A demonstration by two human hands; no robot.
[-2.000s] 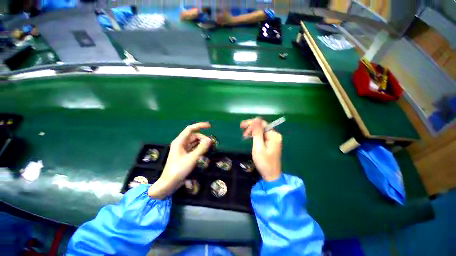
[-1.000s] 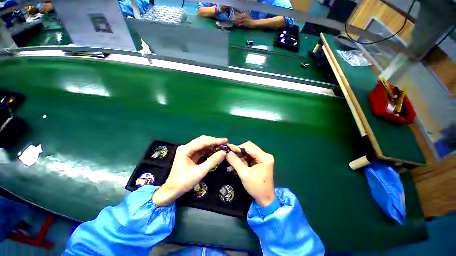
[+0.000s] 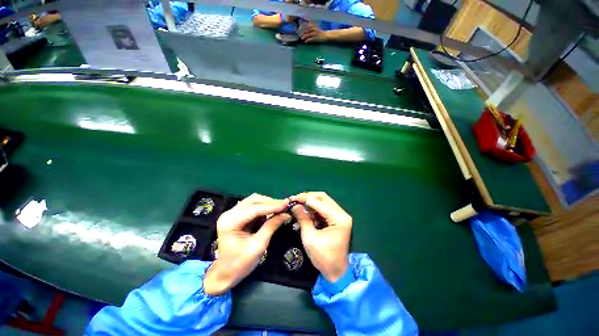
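My left hand [image 3: 244,239] and my right hand [image 3: 323,230] meet at the fingertips above the black compartment tray [image 3: 172,247]. They hold a small round metal piece [image 3: 293,205] between them, mostly covered by the fingers. The slim tool cannot be made out. Round metal pieces lie in tray pockets: one at the back left [image 3: 203,207], one at the front left [image 3: 184,245] and one near my right wrist [image 3: 293,258]. Other pockets are partly hidden by my hands.
A white scrap [image 3: 31,213] and a black box [image 3: 9,146] are at left. A red bin [image 3: 502,138] with yellow-handled tools stands on the right shelf, above a hanging blue bag [image 3: 499,248]. Another person's hands [image 3: 314,33] are across the bench.
My hands were apart two seconds ago, with a slim tool in my right hand. They have since come together at the fingertips around the piece. The view has shifted slightly.
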